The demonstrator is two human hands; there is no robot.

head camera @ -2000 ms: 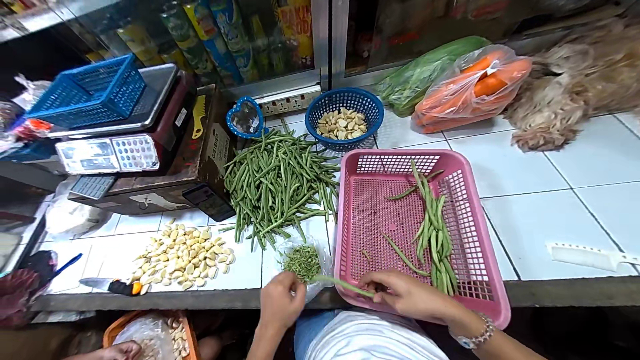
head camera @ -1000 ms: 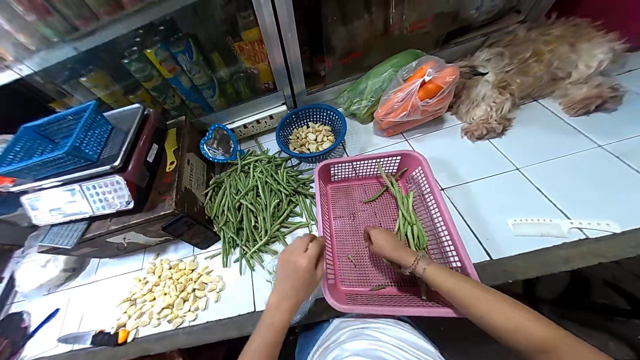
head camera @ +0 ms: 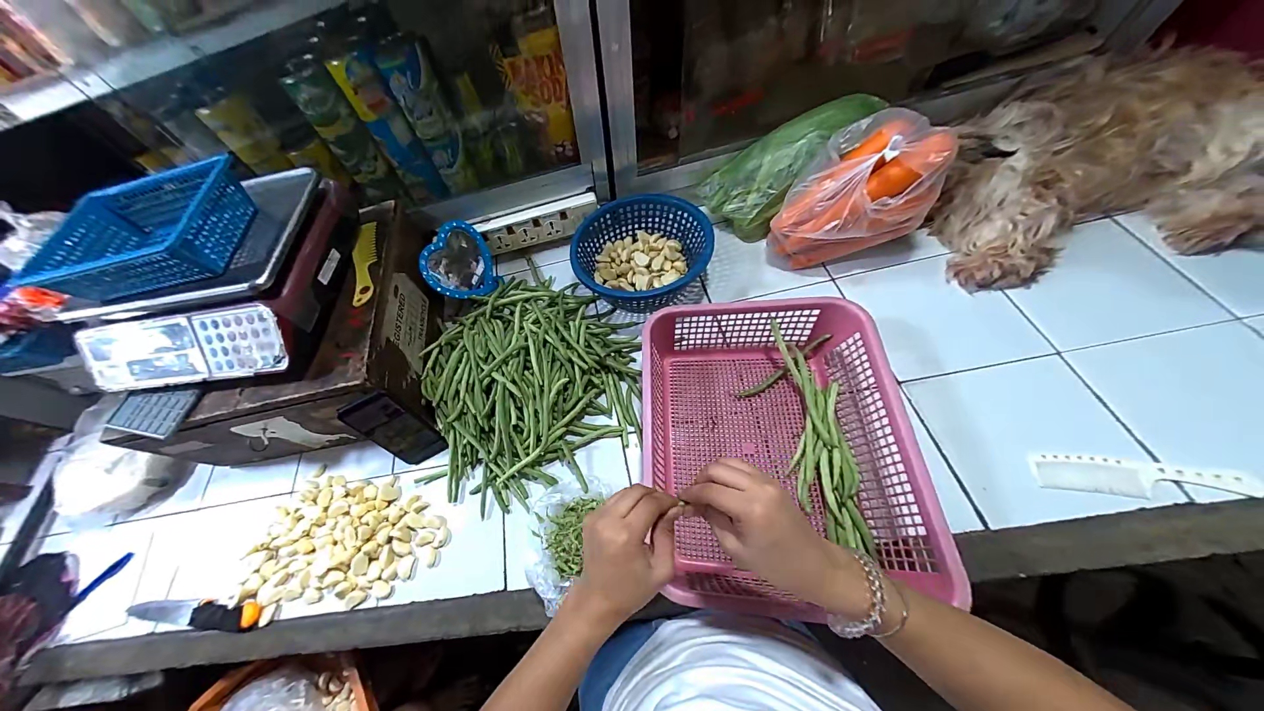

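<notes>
My left hand (head camera: 629, 538) and my right hand (head camera: 746, 509) meet over the left side of a pink plastic basket (head camera: 660, 395). Their fingertips pinch together on something small, mostly hidden, perhaps a bean end. Several long green beans (head camera: 828, 459) lie along the basket's right side. Left of the basket is a large heap of green beans (head camera: 523, 385). A clear plastic bag of small green bean trimmings (head camera: 568, 536) sits beside my left hand, partly hidden by it. Peeled garlic cloves (head camera: 360, 538) are spread on the white tiles farther left.
A blue colander (head camera: 642, 202) holds more cloves. Bagged carrots (head camera: 869, 188), a green bagged vegetable (head camera: 780, 158) and a shaggy dog (head camera: 1096, 158) lie behind. A knife (head camera: 197, 614) is at the left edge, a white comb (head camera: 1136, 476) at right. A scale (head camera: 188, 346) stands on a wooden box (head camera: 267, 415).
Two seconds ago a green bean stretched between my hands near the trimmings. My hands are now together over the basket's left side, closer than one second ago. The view has shifted.
</notes>
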